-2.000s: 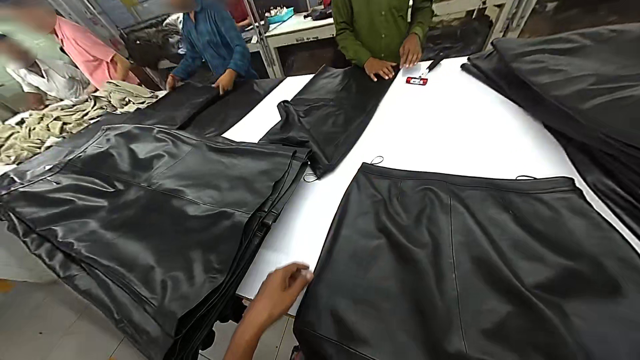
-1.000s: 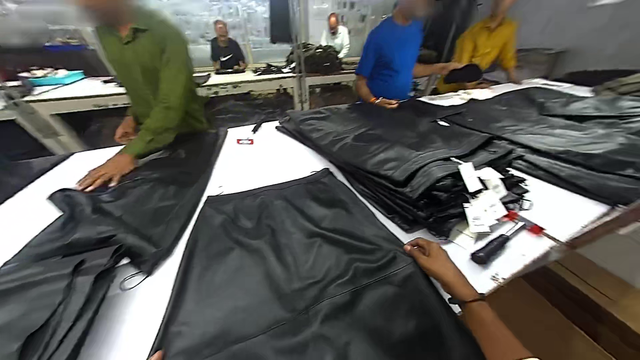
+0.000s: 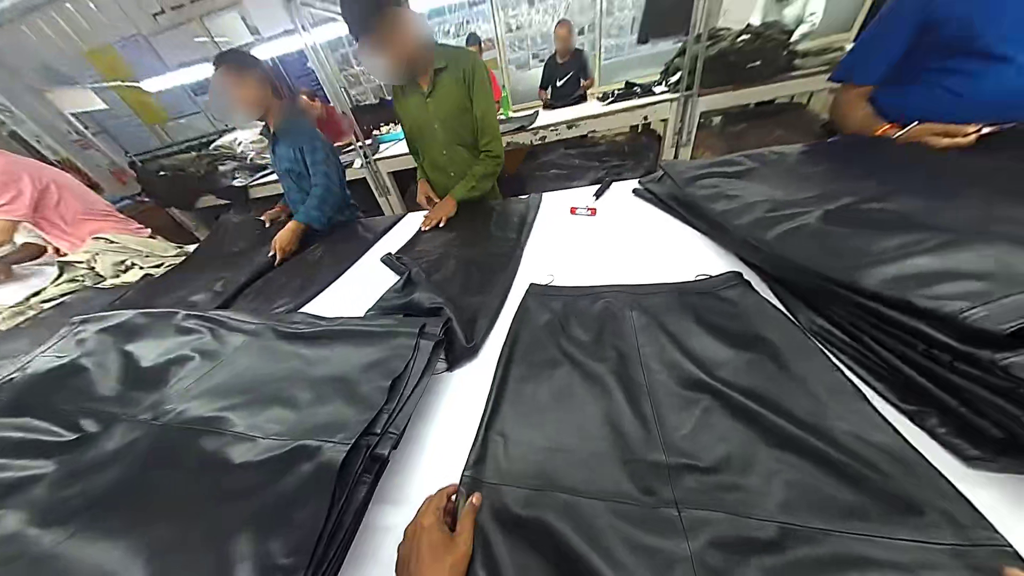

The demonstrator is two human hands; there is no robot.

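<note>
A black leather skirt (image 3: 640, 416) lies spread on the white table (image 3: 408, 480), its waistband at the far end with small loops at both corners. My left hand (image 3: 438, 532) pinches the skirt's left side edge between thumb and fingers, near a cross seam. Of my right hand (image 3: 1012, 571) only a sliver shows at the bottom right corner, by the skirt's right edge; what it does is hidden. To the left lies a stack of black leather skirts (image 3: 200, 416). Another black leather garment (image 3: 472, 256), partly folded, lies beyond, under a co-worker's hands.
A large stack of black leather garments (image 3: 864, 240) borders the skirt on the right. A small red item (image 3: 583, 211) and a black tool (image 3: 602, 189) lie at the table's far side. Co-workers stand across the table, one with hands on dark garments. Khaki cloth (image 3: 120, 260) lies far left.
The view has swung left since one second ago. My right hand, then on the skirt's right edge, is now almost out of view. My left hand now grips the left edge; two seconds ago it was beside it.
</note>
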